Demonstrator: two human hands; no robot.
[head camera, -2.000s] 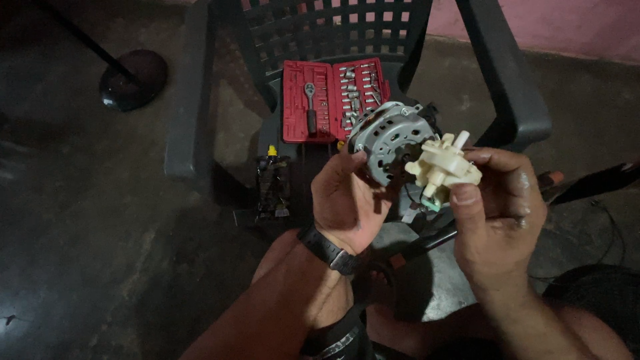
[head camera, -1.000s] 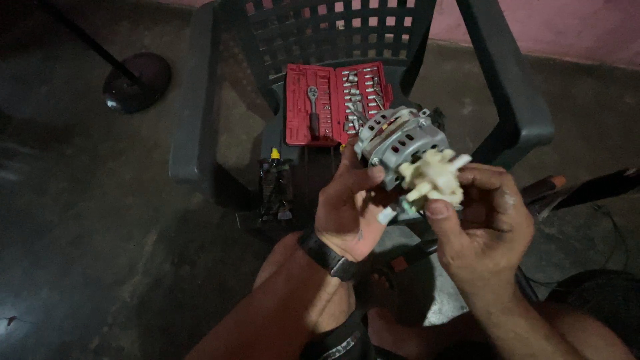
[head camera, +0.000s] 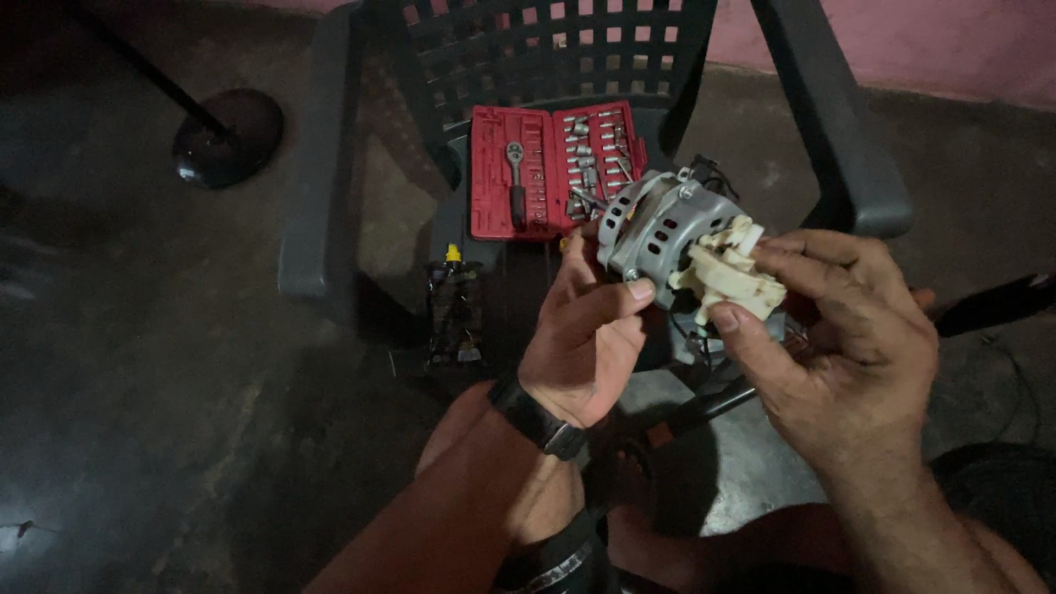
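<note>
My left hand grips a metal electric fan motor from below and the left, its thumb on the lower edge of the housing. The motor's shaft points to the upper left. At the other end of the motor is a cream plastic gearbox housing, held between the thumb and fingers of my right hand. The two parts touch or nearly touch; whether they are joined cannot be told. Dark wires hang below them. Behind the motor lies an open red socket set case with a ratchet and sockets.
A dark plastic armchair carries the case and a black packet beside a yellow cap. To the left stands a round black base with a pole. A black bar and cables are at the right.
The motor and the cream housing have turned in my hands, the shaft end now facing the upper left. Both hands have kept hold throughout.
</note>
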